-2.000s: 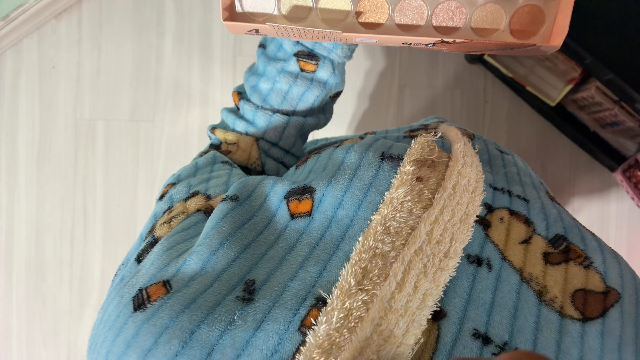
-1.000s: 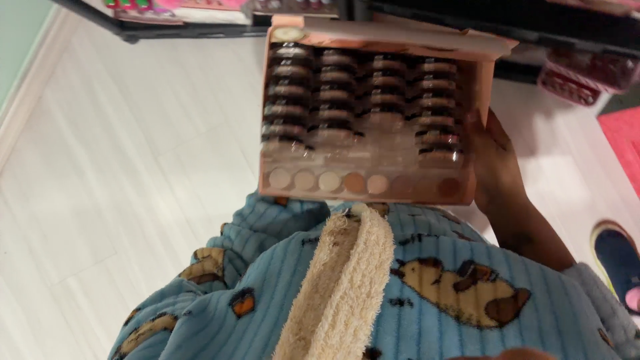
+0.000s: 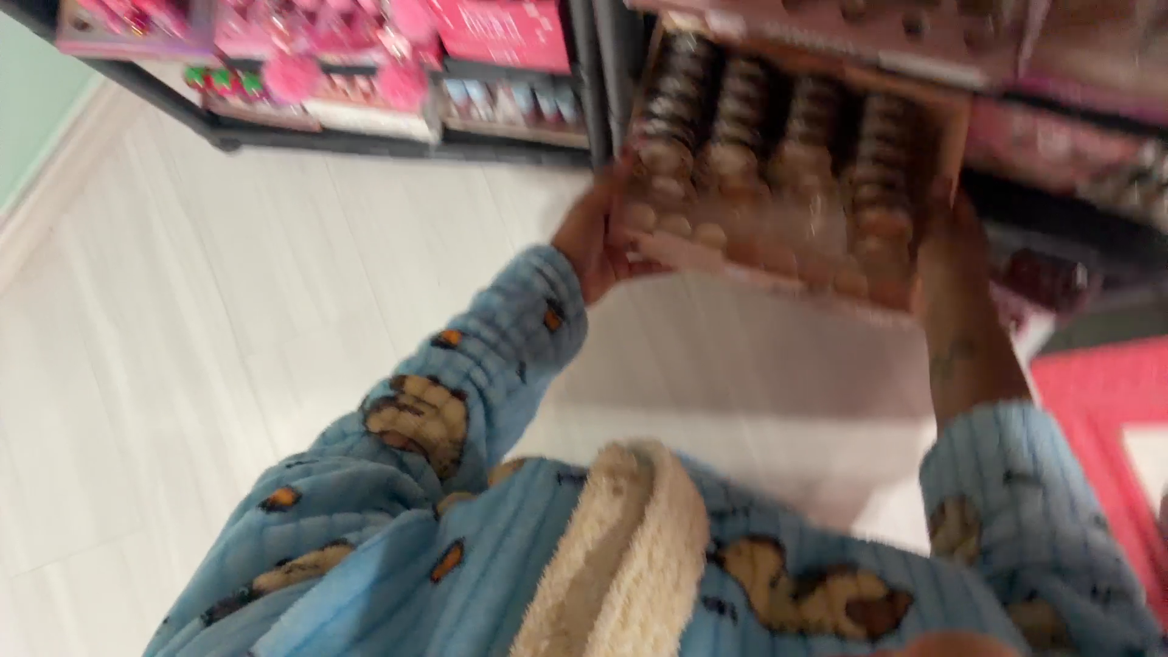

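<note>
Both hands hold a pink cardboard display box (image 3: pixel 776 265) at the upper right of the head view. My left hand (image 3: pixel 598 233) grips its left side near the front corner. My right hand (image 3: pixel 954 242) grips its right side, fingers partly hidden behind it. Inside stand four rows of small round cosmetic compacts (image 3: pixel 808 146) with dark edges, blurred by motion. Along the box's front edge runs a row of round shade swatches (image 3: pixel 675 226) from pale to brown. The box's far edge lies close to a shelf with more pink boxes, whether touching I cannot tell.
A black shelf rack (image 3: pixel 365 146) with pink goods stands at the upper left. Another shelf (image 3: pixel 1077 219) with pink boxes (image 3: pixel 912 36) is at the upper right. A dark red container (image 3: pixel 1045 278) lies right of my right hand, with a red-framed thing (image 3: pixel 1095 392) below it. Pale floor (image 3: pixel 228 319) spreads below.
The box has moved away from my body toward the shelves. My left hand now shows on its left side; one second ago only my right hand showed. The view has shifted toward the racks.
</note>
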